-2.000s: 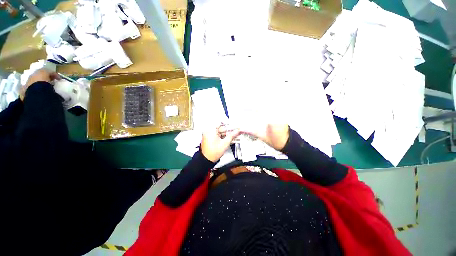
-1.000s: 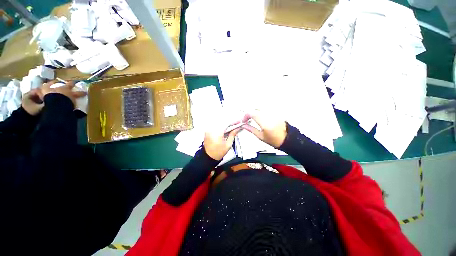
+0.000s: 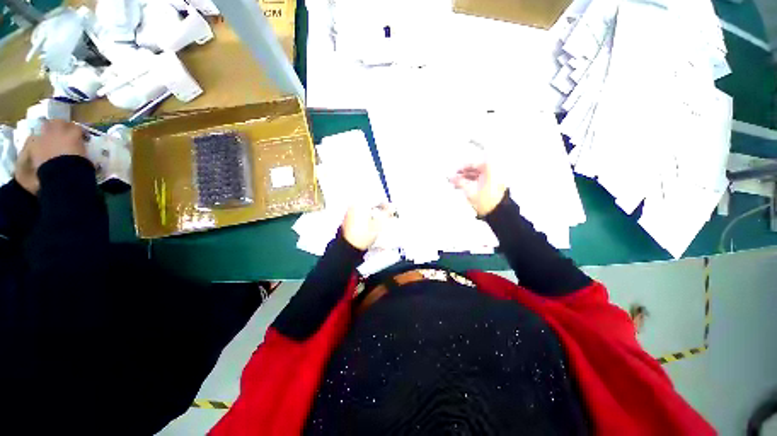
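Flat white box blanks (image 3: 426,102) lie in front of me, overexposed. My left hand (image 3: 366,226) is low over the near-left edge of the blanks, its fingers bent; whether it holds a label sheet is washed out. My right hand (image 3: 481,186) is over the middle of the blanks, farther forward and apart from my left hand. Its fingertips are close together, and anything between them cannot be made out against the white. Smaller white pieces (image 3: 348,166) lie left of the blanks.
A shallow cardboard tray (image 3: 145,183) at left holds a dark gridded block (image 3: 221,170), a white square (image 3: 282,176) and yellow sticks (image 3: 161,201). White cameras (image 3: 141,81) are piled behind it. Another person's hands (image 3: 51,145) are far left. Fanned white blanks (image 3: 652,145) lie right.
My hands were together near the bench edge; my right hand has moved right and forward, away from my left. The view has shifted slightly.
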